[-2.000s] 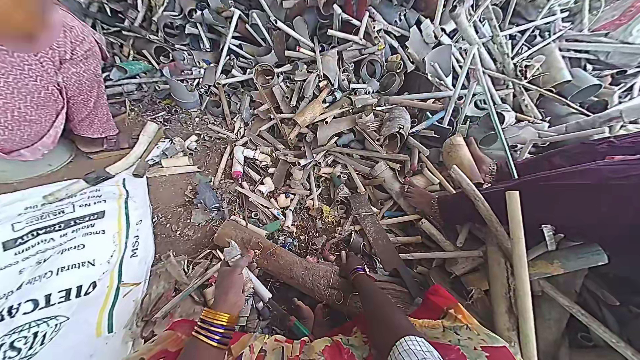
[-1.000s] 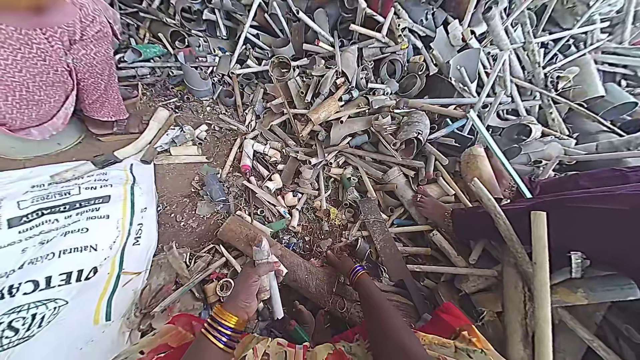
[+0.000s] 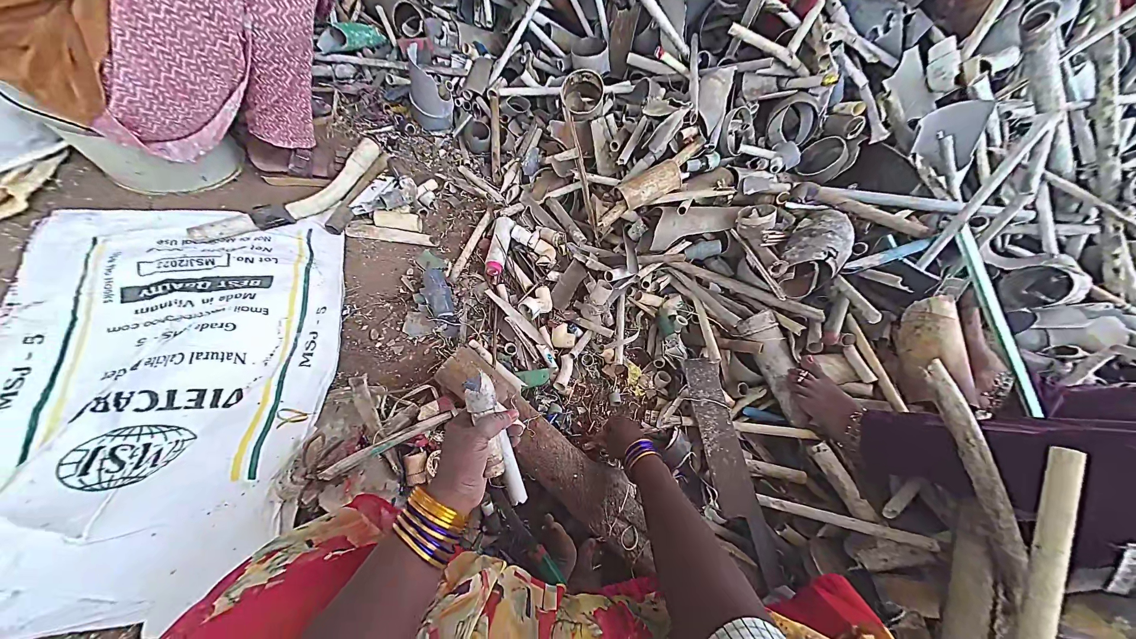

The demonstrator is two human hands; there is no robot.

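My left hand (image 3: 475, 448), with bangles at the wrist, is closed around a short whitish pipe piece (image 3: 508, 461), which points down toward my lap. A thick brown log (image 3: 564, 466) lies slantwise in front of me, just right of that hand. My right hand (image 3: 621, 435) reaches down at the log's right side; its fingers are dark and partly hidden, so what it touches is unclear. A long flat rusty metal blade or bar (image 3: 723, 444) rests to the right of my right hand.
A heap of broken plastic pipes (image 3: 710, 177) covers the ground ahead. A printed white woven sack (image 3: 177, 355) lies at left. One person sits behind it, near a bent pipe (image 3: 342, 182). Another person's bare foot (image 3: 825, 399) is at right, near upright pipes (image 3: 1052, 541).
My left hand has raised the whitish pipe piece from beside the log and now holds it over the log's left part. My right hand stays near the log.
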